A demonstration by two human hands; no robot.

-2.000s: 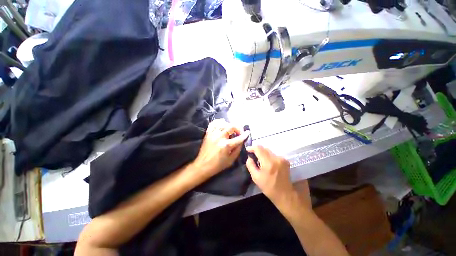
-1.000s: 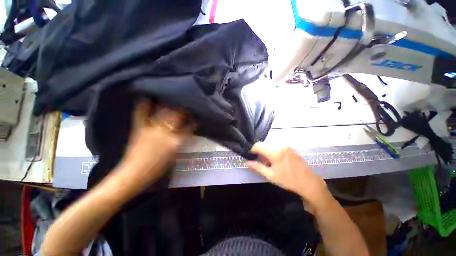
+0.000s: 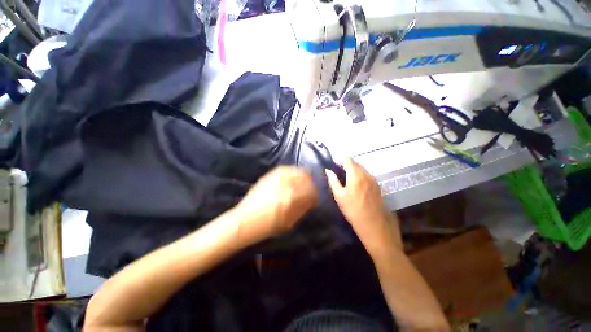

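Note:
A large black garment piece [image 3: 188,168] lies bunched over the table, left of and in front of the needle area, and hangs over the front edge. My left hand [image 3: 285,198] rests on the cloth with its fingers curled and slightly blurred; the fingertips are hidden. My right hand [image 3: 355,191] pinches a narrow dark edge of the garment near the presser foot [image 3: 329,100]. The white sewing machine [image 3: 428,48] with a blue stripe stands behind the cloth. Thread snips [image 3: 460,154] lie on the table at the right.
Fabric shears [image 3: 447,120] lie right of the needle, beside a black cord bundle [image 3: 515,133]. A dark garment heap [image 3: 123,71] covers the table's left side. A green basket [image 3: 544,207] stands at right, and another machine part [image 3: 29,227] is at the left edge.
The camera view has swung left and right again. The garment is now spread wider to the left. My left hand has come back beside my right hand, which still holds the edge.

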